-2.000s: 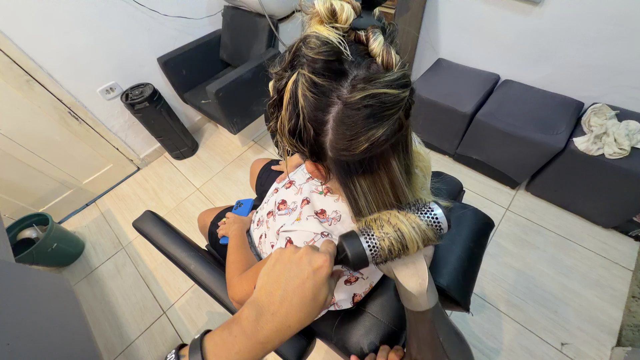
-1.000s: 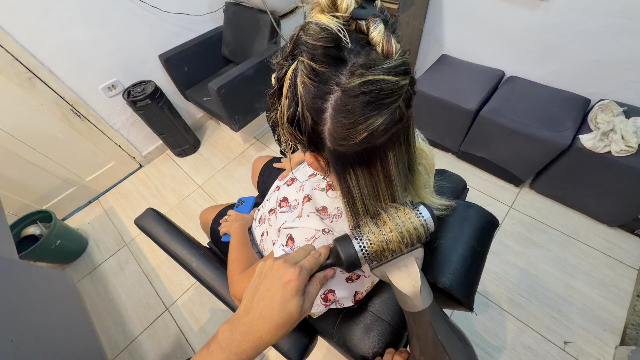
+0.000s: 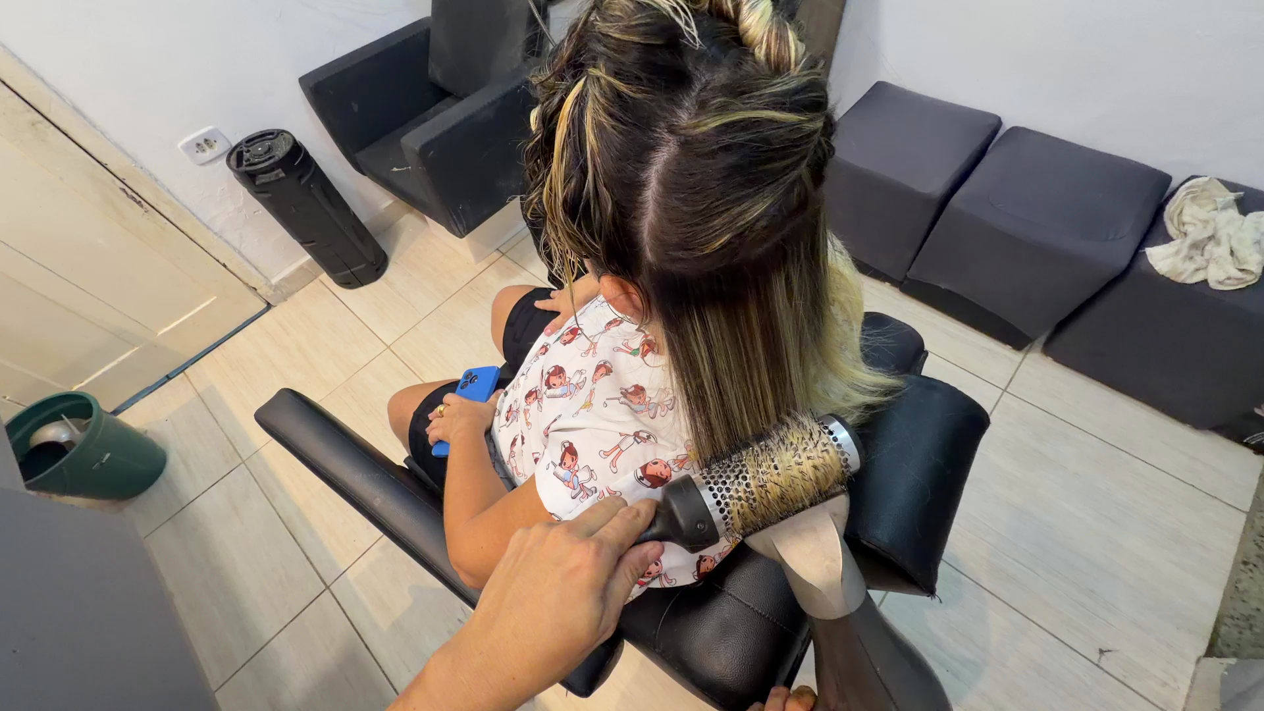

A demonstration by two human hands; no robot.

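My left hand point(image 3: 568, 583) grips the black handle of a round metal hairbrush point(image 3: 780, 474). Blond-streaked ends of a person's long hair point(image 3: 750, 346) are wound around its barrel. Just below the barrel, the nozzle of a hair dryer point(image 3: 815, 558) points up at the brush. Only fingertips of my right hand point(image 3: 785, 699) show at the bottom edge, beside the dryer's body; its grip is out of frame. The seated person, back to me, wears a printed white top point(image 3: 592, 425) and holds a blue phone point(image 3: 466, 410). Upper hair is twisted and pinned up.
The person sits in a black salon chair with an armrest point(image 3: 365, 494) at left and a padded headrest point(image 3: 918, 484) at right. Dark stools point(image 3: 1037, 222) line the wall, one bearing a white cloth point(image 3: 1210, 235). A black tower speaker point(image 3: 306, 207), an armchair point(image 3: 464, 148) and a green bin point(image 3: 94, 449) stand at left.
My left hand and the brush have moved slightly down the hair between two seconds and one second ago, then stayed close to there. The dryer nozzle stays under the brush.
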